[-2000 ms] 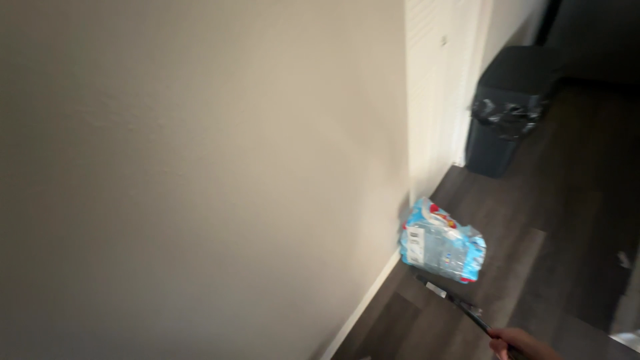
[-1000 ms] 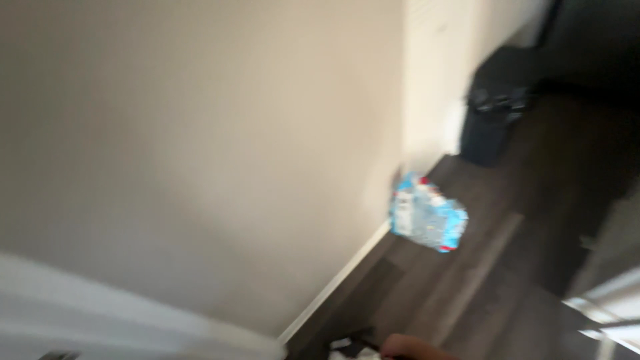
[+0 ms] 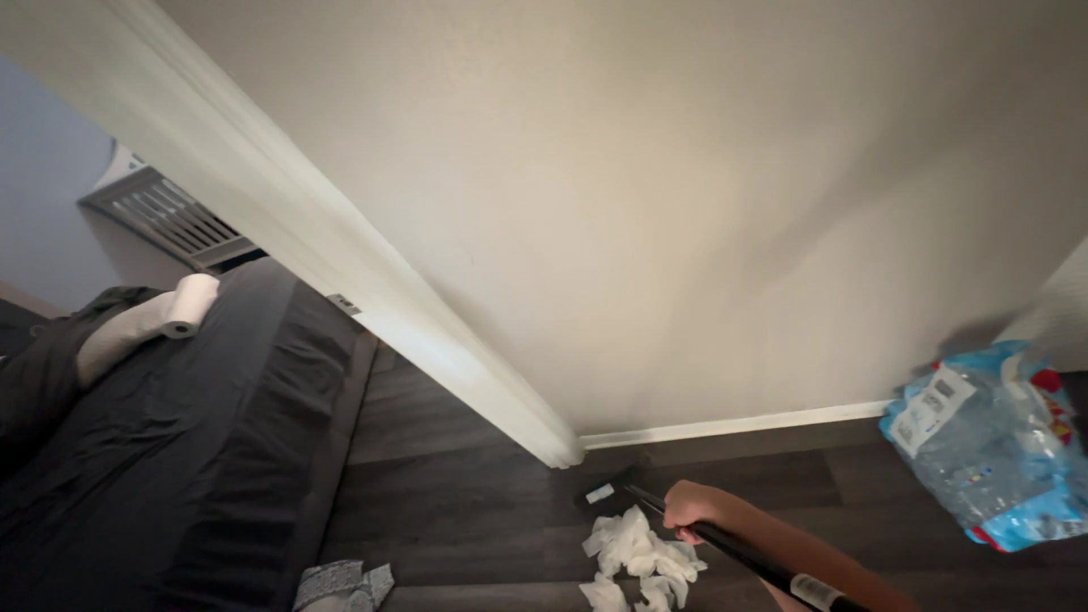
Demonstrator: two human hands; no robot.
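My right hand [image 3: 690, 508] is closed around a long black handle [image 3: 739, 548] at the lower right of the head view. The handle leads to a dark head with a white label [image 3: 600, 493], low on the floor near the foot of the door frame; its exact kind is hard to tell. Crumpled white paper [image 3: 637, 548] lies on the dark wood-look floor just below that head, left of my hand. To the right, a blue and clear plastic package [image 3: 990, 450] rests against the wall. My left hand is out of sight.
A white door frame [image 3: 382, 297] crosses the view. Beyond it stands a bed with dark sheets [image 3: 229, 416], holding a paper towel roll [image 3: 191, 304]. A grey patterned cloth item [image 3: 344, 586] is on the floor. A white baseboard [image 3: 739, 427] runs along the wall.
The view has swung left, bringing in the door frame, bed and crumpled paper. The long-handled tool was beside the plastic package two seconds ago; its head is now by the door frame.
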